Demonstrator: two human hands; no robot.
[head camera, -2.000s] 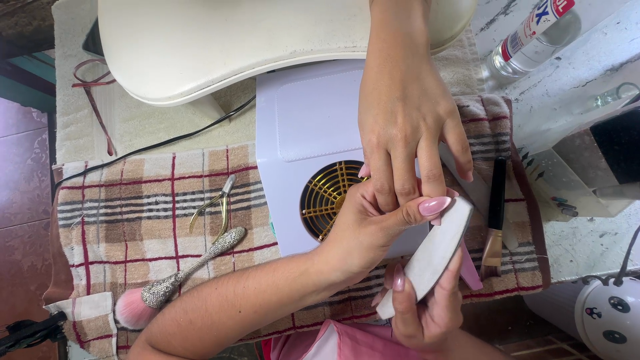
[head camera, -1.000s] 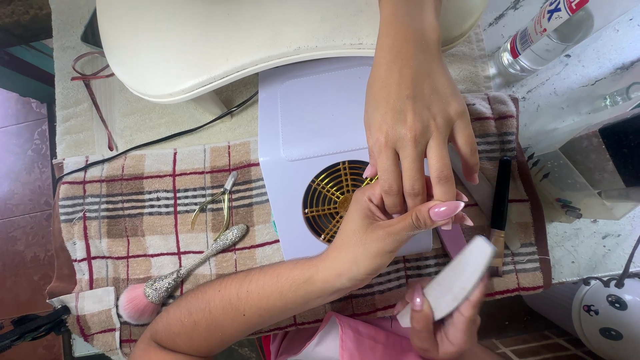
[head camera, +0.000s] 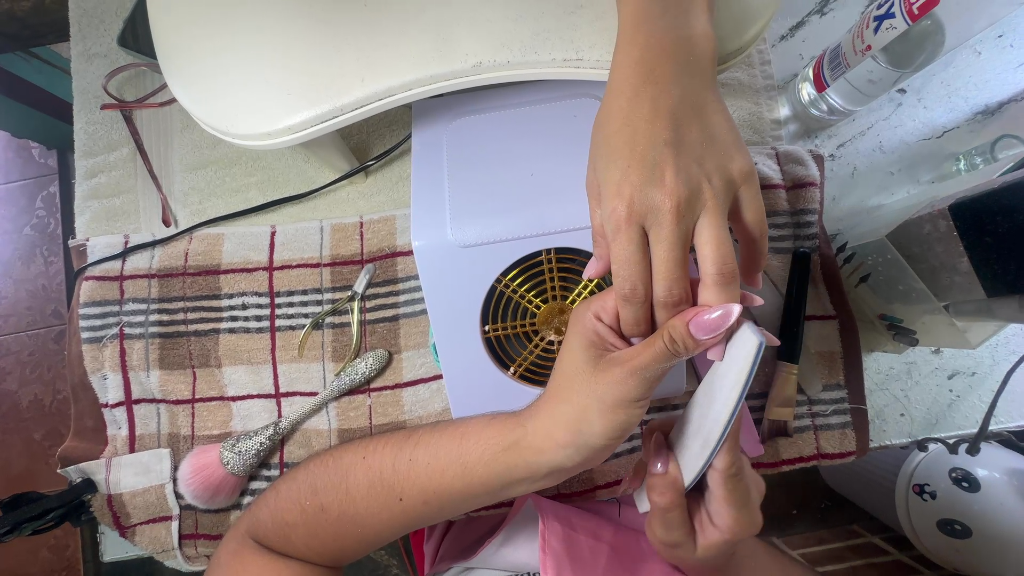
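My left hand (head camera: 616, 360) holds the fingers of another person's hand (head camera: 672, 184), my thumb lying over a fingertip. That hand reaches down from the top, palm down, above a white nail dust collector (head camera: 512, 176) with a round gold grille (head camera: 552, 320). My right hand (head camera: 704, 496), lower right, grips a white nail file (head camera: 712, 416) with a dark edge between thumb and fingers. The file's upper end is by the other person's fingertips; contact cannot be told. Part of a pink object (head camera: 749, 432) shows behind the file.
On the checked towel (head camera: 192, 360) lie cuticle nippers (head camera: 348, 312), a pink brush with a glittery handle (head camera: 296, 416) and a black-handled flat brush (head camera: 792, 320). A white arm rest (head camera: 384, 56) stands behind. A clear bottle (head camera: 864, 64) and a clear organizer (head camera: 896, 296) are at right.
The file was lower and to the right of the fingertips one second ago; my right hand has brought it back up beside them. My left hand keeps its hold on the other person's fingers.
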